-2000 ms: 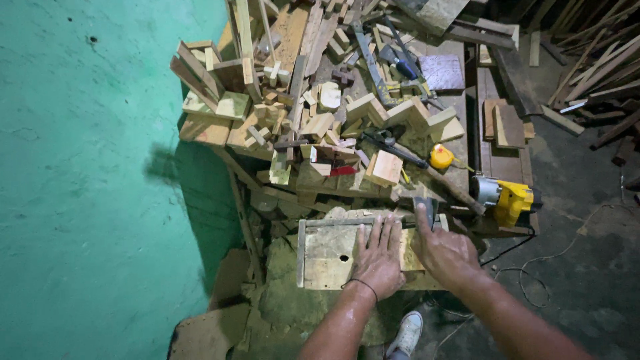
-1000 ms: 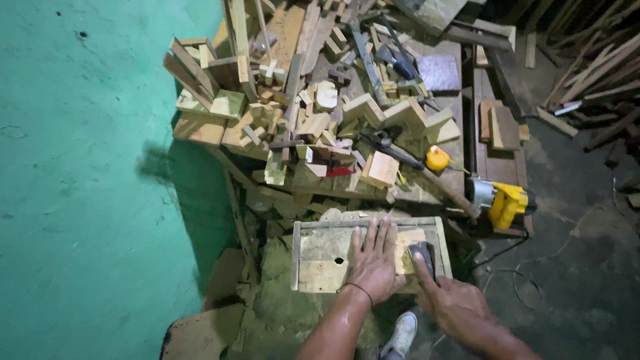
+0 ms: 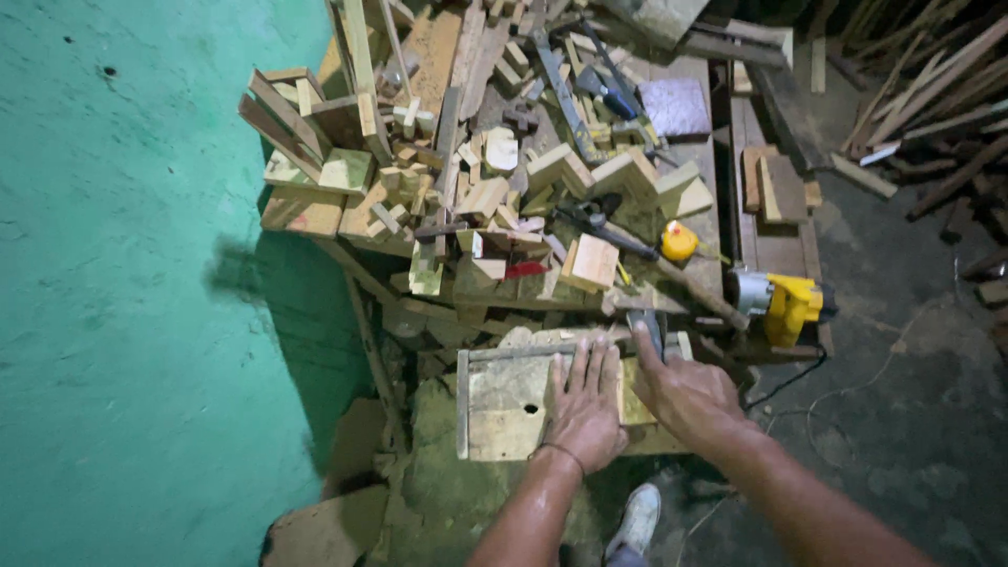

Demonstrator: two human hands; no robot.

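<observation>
A low wooden board with raised edge strips (image 3: 504,429) and a dark round hole lies in front of me. My left hand (image 3: 583,402) presses flat on it, fingers spread, palm down, beside a small pale wood piece (image 3: 636,394). Gripped in my right hand (image 3: 689,394) is a dark, flat-faced hand tool (image 3: 652,327), its exact kind not clear; my index finger points along it. The tool is at the board's far edge, past the wood piece. Part of the wood piece is hidden by my hands.
Beyond the board a workbench (image 3: 543,295) carries many wood offcuts, zigzag-joined blocks (image 3: 622,177), a yellow tape measure (image 3: 679,240) and a hammer-like tool. A yellow power tool (image 3: 791,307) with a cord sits at right. A green wall (image 3: 150,315) stands left; sticks (image 3: 929,102) are piled right.
My right hand has moved the dark tool away from me, from over the wood piece to the board's far edge. My left hand stays pressed on the board.
</observation>
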